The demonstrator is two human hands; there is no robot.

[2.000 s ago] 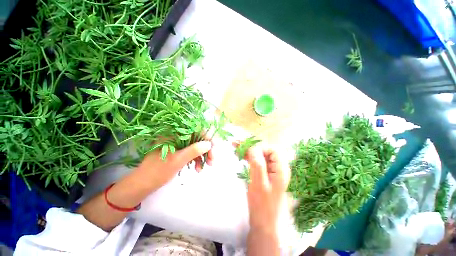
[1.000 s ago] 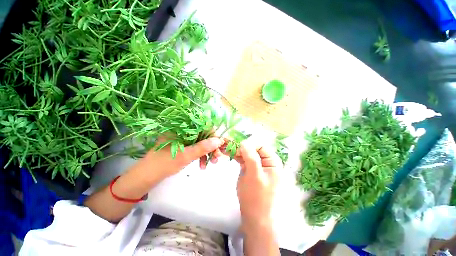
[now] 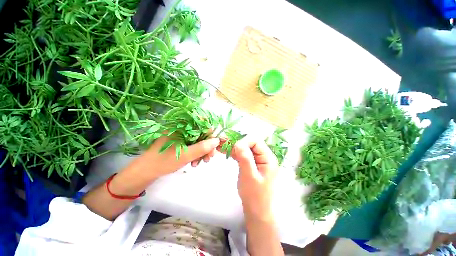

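My left hand (image 3: 182, 152) is closed around a held bunch (image 3: 185, 122) of green leafy stems, with the thumb and fingertips at its right end. My right hand (image 3: 255, 162) is close beside it, its thumb and forefinger pinching a small leaf sprig (image 3: 231, 142) against the end of the bunch. The exact contact is partly hidden by leaves. A round glue cap (image 3: 271, 82), green inside, stands on a tan cardboard pad (image 3: 240, 80). A dense leaf pile (image 3: 357, 155) lies right of my right hand on the white work sheet (image 3: 195, 195).
Stemmed branches (image 3: 60, 90) fill the black tray (image 3: 145, 17) at left and spill onto the sheet. A white glue bottle (image 3: 417, 102) lies beyond the leaf pile. A clear plastic bag (image 3: 425, 200) is at far right. A stray sprig (image 3: 394, 42) lies on the dark-green surface.
My right hand has moved left with its sprig to meet the end of the bunch in my left hand. The view has shifted slightly, so the cap and pad appear moved.
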